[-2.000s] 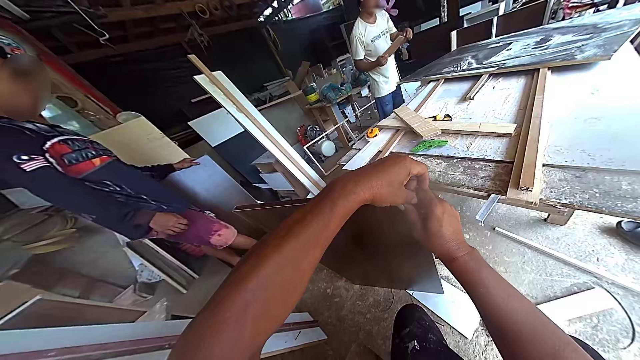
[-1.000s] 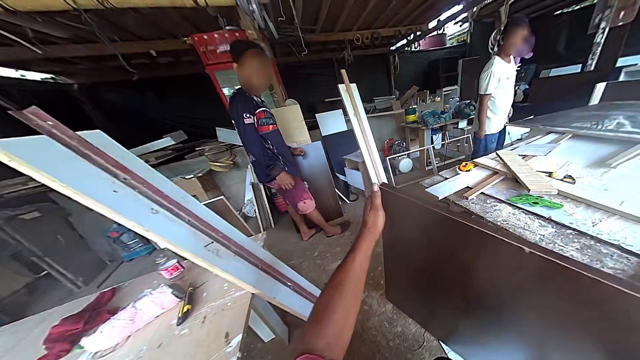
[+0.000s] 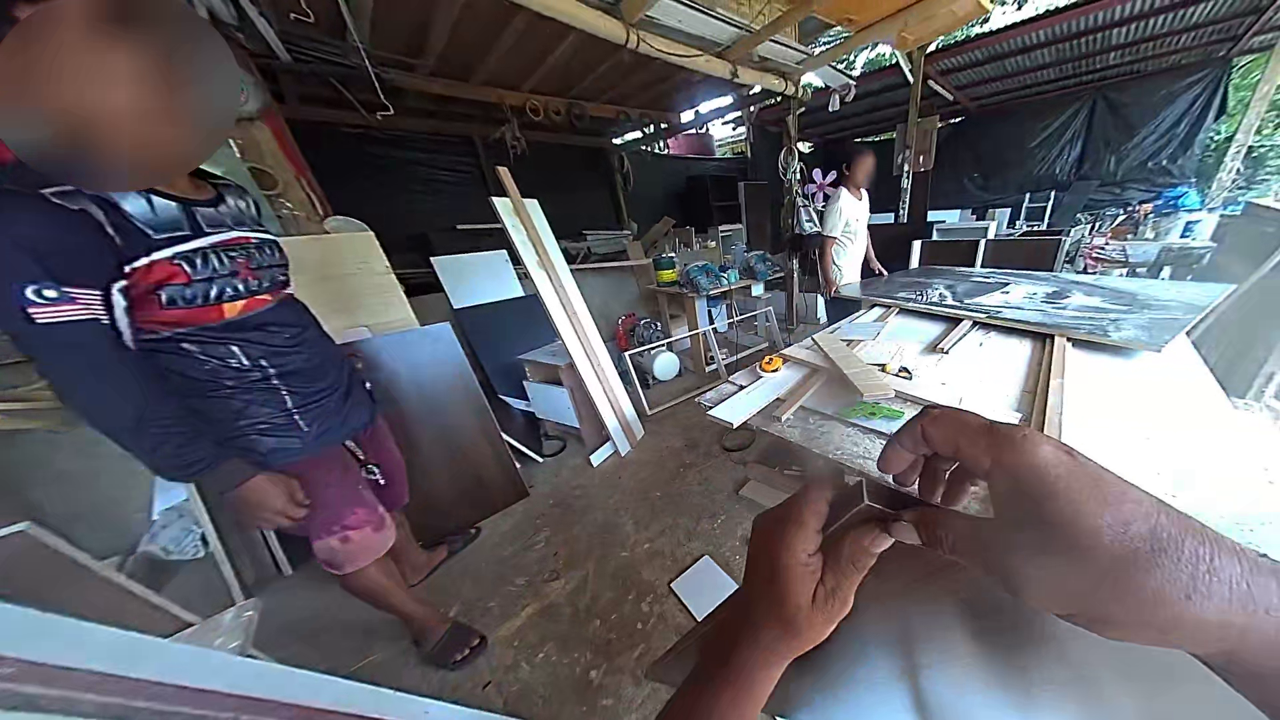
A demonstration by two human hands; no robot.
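Note:
A dark brown panel [image 3: 950, 640] with a glossy face stands tilted low in front of me, toward the right. My left hand [image 3: 800, 565] pinches its upper corner between thumb and fingers. Just right of it, my right hand [image 3: 985, 485] is also at that corner, its thumb at the edge near my left thumb and its other fingers curled above. The two thumbs are close together. The panel's lower part runs out of view, and my hands cover part of its top edge.
A person [image 3: 230, 330] stands close at left beside a leaning brown board [image 3: 440, 430]; another person [image 3: 848, 225] stands beyond the worktable [image 3: 1120, 400]. Wood strips, a yellow tape measure [image 3: 770, 364] and a large dark sheet [image 3: 1040, 300] lie on it. A white offcut [image 3: 703, 587] lies on the floor.
A second ago only my left hand showed at the panel's corner; now my right hand is there too. The view has shifted, and the person in the dark shirt appears much nearer.

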